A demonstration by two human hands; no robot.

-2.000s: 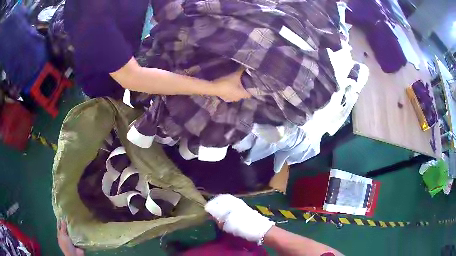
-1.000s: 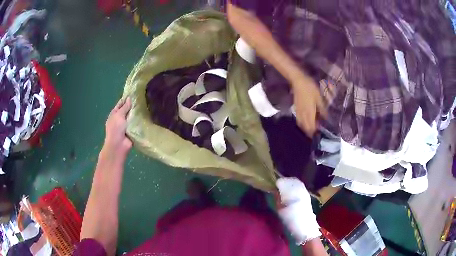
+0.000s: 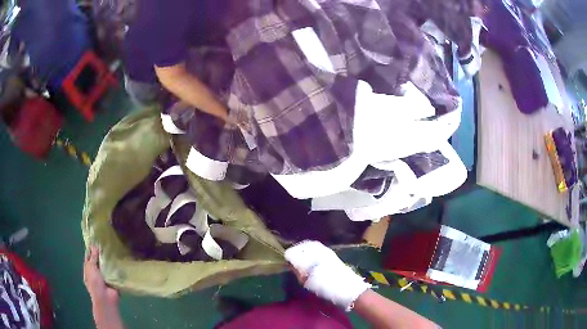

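An olive-green woven sack (image 3: 129, 272) stands open at the left, with dark pieces and curled white strips (image 3: 168, 209) inside. My left hand (image 3: 101, 286) grips its rim at the lower left; the hand is partly cut off below. My right hand (image 3: 322, 271), in a white covering, holds the rim's right corner. A large heap of purple-brown and cream plaid pieces (image 3: 289, 96) with white bands (image 3: 399, 138) lies beyond and to the right, some hanging against the sack's far rim. A co-worker's hand (image 3: 222, 110) is on the plaid.
A dark-clothed co-worker (image 3: 170, 29) stands behind the sack. A wooden table (image 3: 515, 148) is at the right. A red box with a white label (image 3: 418, 257) and yellow-black floor tape (image 3: 463, 297) are at the lower right. A red stool (image 3: 88, 83) stands upper left.
The view has swung up and right since one second ago. The co-worker's arm has moved back over the near side of the heap, and the plaid with white bands has shifted closer. Both my hands still hold the rim.
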